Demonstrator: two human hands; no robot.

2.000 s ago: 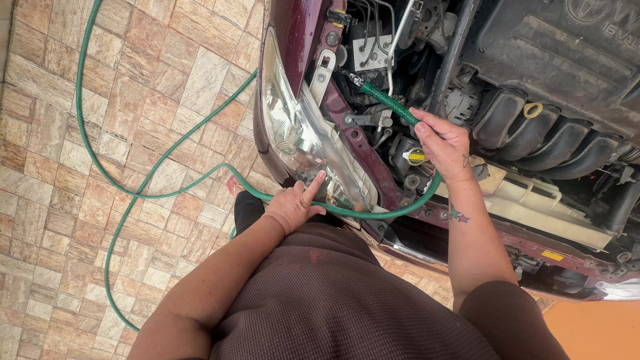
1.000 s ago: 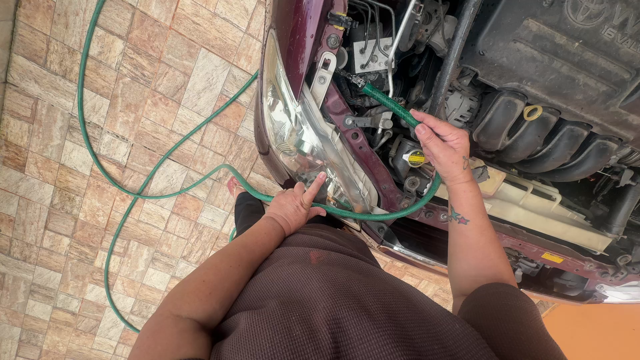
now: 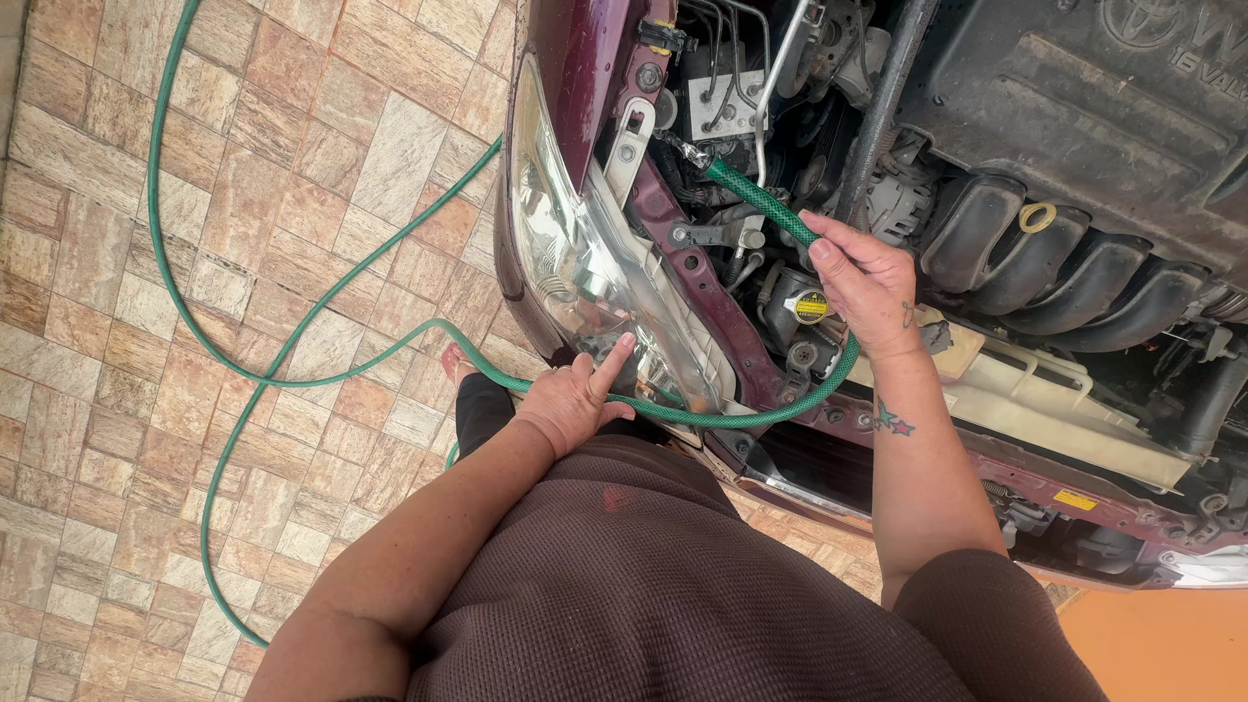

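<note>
My right hand (image 3: pixel 863 283) grips a green garden hose (image 3: pixel 765 200) close to its end, above the open engine bay. A shiny end piece or water (image 3: pixel 690 153) shows at the hose tip, beside a metal bracket; which of the two I cannot tell. The hose loops down past the yellow-labelled radiator cap (image 3: pixel 808 307) and along the headlight's lower edge. My left hand (image 3: pixel 575 395) rests over the hose by the headlight (image 3: pixel 604 302), index finger extended toward the lens and thumb apart. Its palm side is hidden, so its hold on the hose is unclear.
The black plastic engine cover (image 3: pixel 1082 107) and intake manifold (image 3: pixel 1063 258) fill the upper right. A cream plastic part (image 3: pixel 1053 419) lies along the car's front edge. The rest of the hose (image 3: pixel 224 468) curves across the tiled floor (image 3: pixel 322 175) at left.
</note>
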